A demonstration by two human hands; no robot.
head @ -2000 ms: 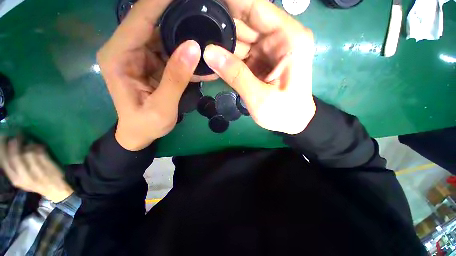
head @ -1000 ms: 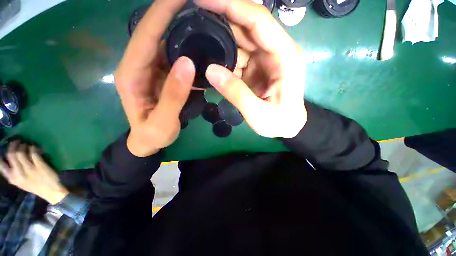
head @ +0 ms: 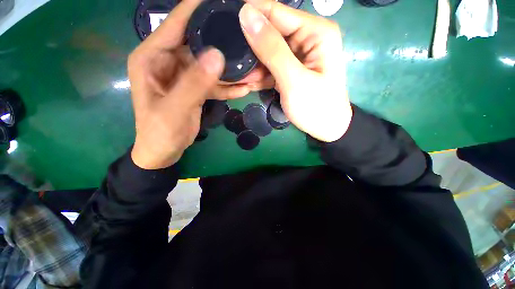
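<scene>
A round black housing is held up between both hands over the bench, its flat dark centre facing me. My left hand grips its left and lower side, with the thumb on the lower left of the face. My right hand grips its right side, with the thumb on the upper right rim. Several thin black discs lie in a loose pile on the bench below the housing, partly hidden by my right hand.
Another housing with a white label lies behind my left hand. A pale disc lies at the top. A pale knife or scraper and white tissue lie at right. Black housings lie at far left, above a person's plaid sleeve.
The housing's face has turned more toward me. My right thumb has moved from its lower edge to its upper right. The neighbouring person's hand has gone from view at left.
</scene>
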